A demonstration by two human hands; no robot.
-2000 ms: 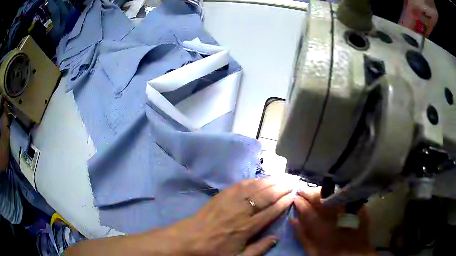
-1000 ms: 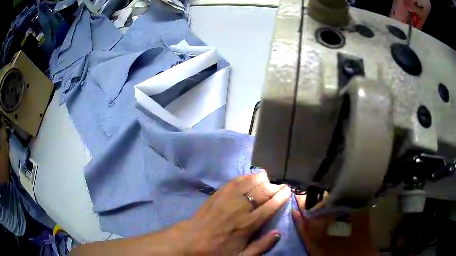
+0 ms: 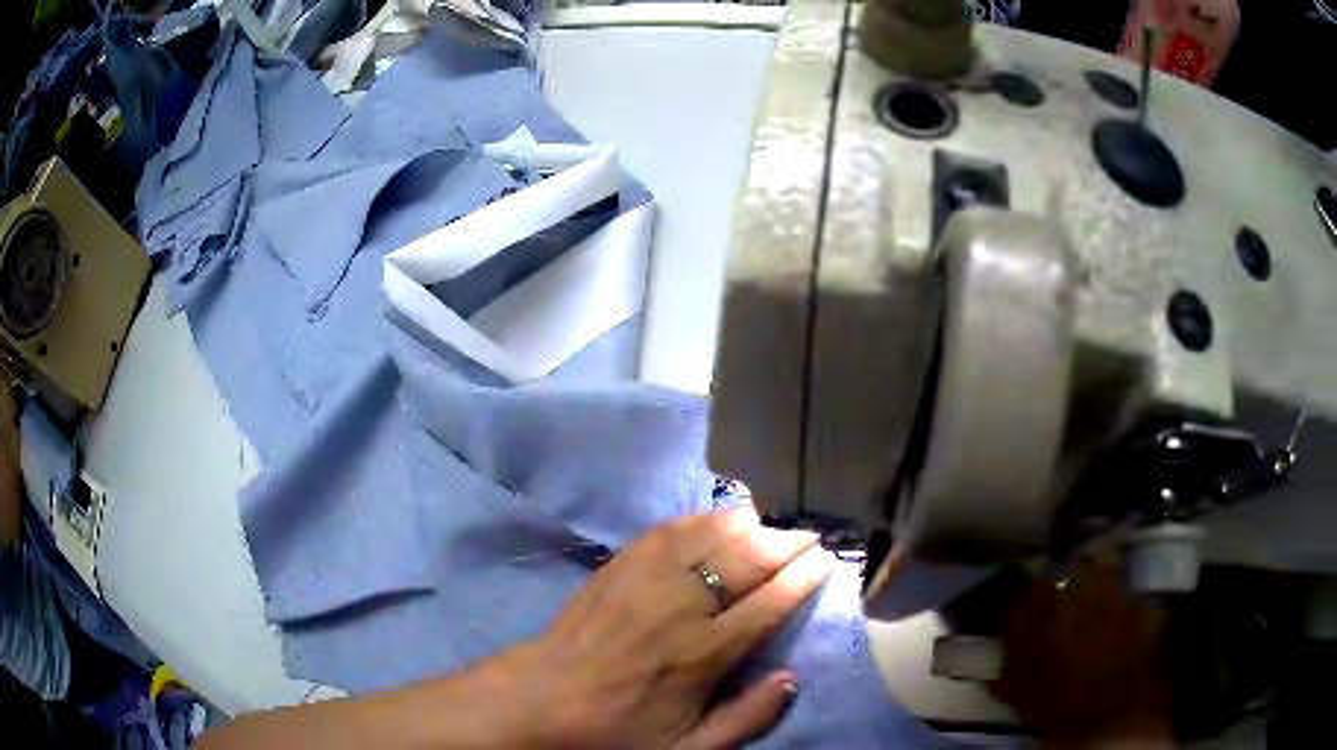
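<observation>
A large light blue cloth panel (image 3: 543, 440) with raw frayed edges lies across the left of the table and runs under the machine head. A white band (image 3: 506, 220) is folded in an angular loop on it. My left hand (image 3: 689, 615), with a ring, lies flat on the cloth, fingertips at the lit needle area (image 3: 821, 550). My right hand (image 3: 1092, 645) is dark and blurred at the lower right, beyond the machine head, away from the cloth; its fingers are hard to make out. The presser foot and needle are mostly hidden by glare and the head.
The off-white sewing machine head (image 3: 909, 293) fills the right. A cream machine (image 3: 66, 279) stands at the far left. Blue and white cloth pieces (image 3: 425, 22) are heaped at the back. A pink item (image 3: 1185, 37) is at the top right. A striped bundle (image 3: 30, 601) lies at lower left.
My right hand has left the cloth beside the needle and moved right, behind the machine head's lower part. My left hand stays on the cloth. The view has shifted, so the machine head appears further left.
</observation>
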